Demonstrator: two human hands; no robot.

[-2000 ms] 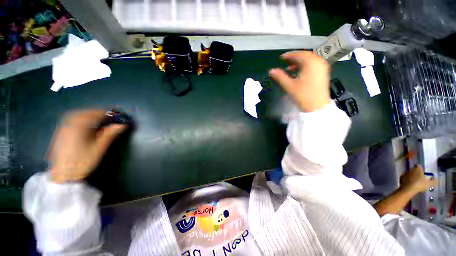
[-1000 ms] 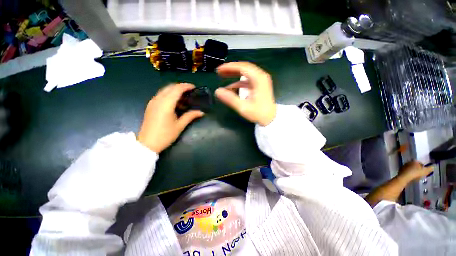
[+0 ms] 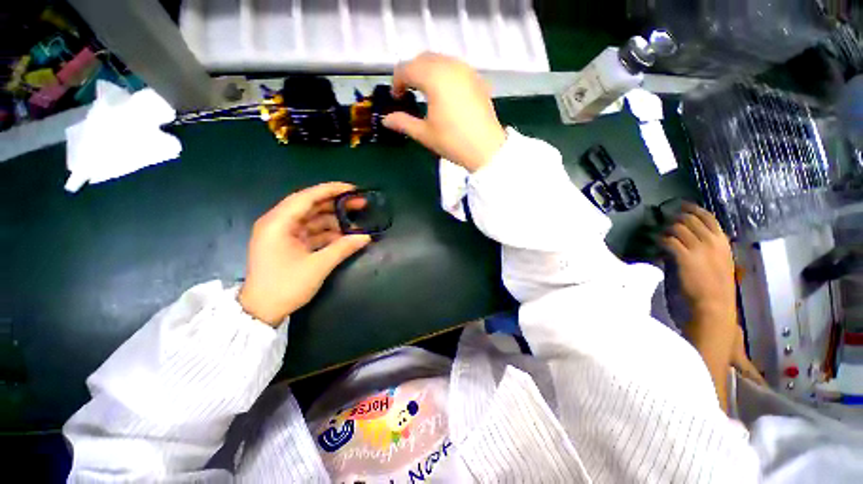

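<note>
My left hand (image 3: 289, 250) holds a black open case frame (image 3: 365, 212) by its left side, between thumb and fingers, above the mat. The frame's centre is see-through. My right hand (image 3: 454, 106) reaches to the right stack of display modules (image 3: 386, 102) at the far edge, with thumb and fingers apart around it. Whether the fingers grip a module is hidden. The left stack of display modules (image 3: 308, 109) stands beside it, orange-gold tails to the left.
Several loose black frames (image 3: 600, 163) lie right on the mat. Another person's hand (image 3: 698, 250) rests beside them. A small white wipe (image 3: 453, 187) lies partly behind my right sleeve. A whitish bottle (image 3: 602, 85), white strips (image 3: 655, 132) and clear trays (image 3: 748, 156) are far right; a crumpled wipe (image 3: 118, 137) left.
My left hand has come from the far left to the middle with the frame. My right hand has moved from the right, past the middle, to the stack. Another person's hand has come onto the mat.
</note>
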